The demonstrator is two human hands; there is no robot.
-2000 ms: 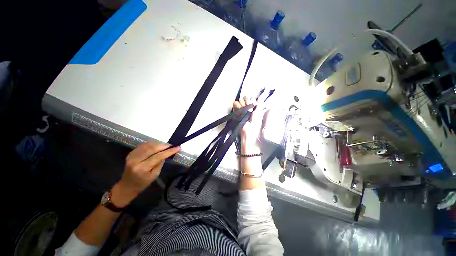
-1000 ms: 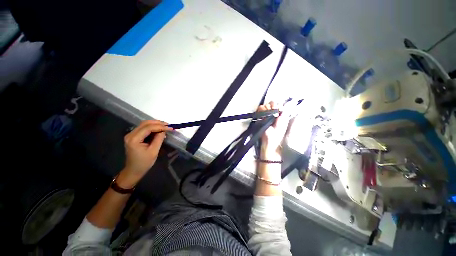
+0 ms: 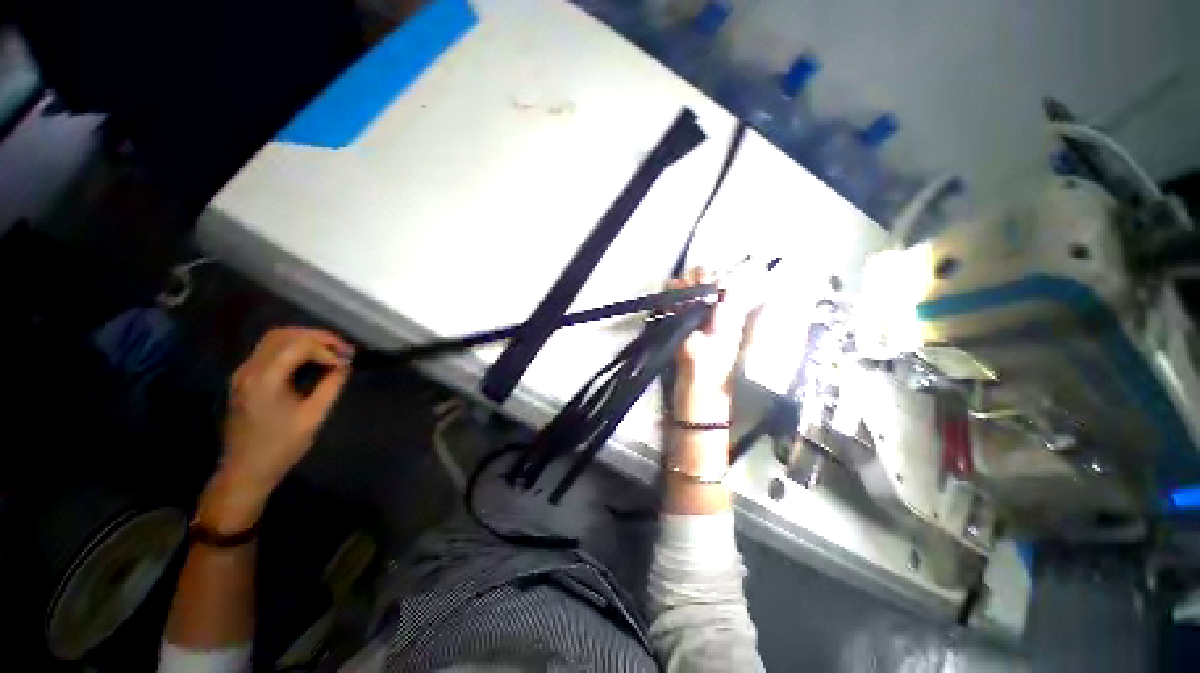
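Note:
My left hand (image 3: 279,394), off the table's front edge at the left, pinches one end of a narrow black strap (image 3: 461,341). The strap runs nearly straight across the table to my right hand (image 3: 711,335). My right hand, close to the machine's left side, is closed on a bundle of narrow black straps (image 3: 619,375) whose loose ends hang over the front edge. Small dark tips stick out beyond its fingers; glare hides what they are. A wider flat black band (image 3: 592,256) lies mid-table under the stretched strap, flared at its far end.
The sewing machine (image 3: 1040,342) stands at the right with a very bright lamp. The white table (image 3: 395,197) has a blue patch (image 3: 382,79) at the far left. Blue-capped bottles (image 3: 842,138) stand behind it. Another thin black strip (image 3: 711,197) lies beyond my right hand.
My left hand has moved left, off the table edge, drawing the strap out longer from the bundle. My right hand still holds the bundle near the machine. The camera view has shifted.

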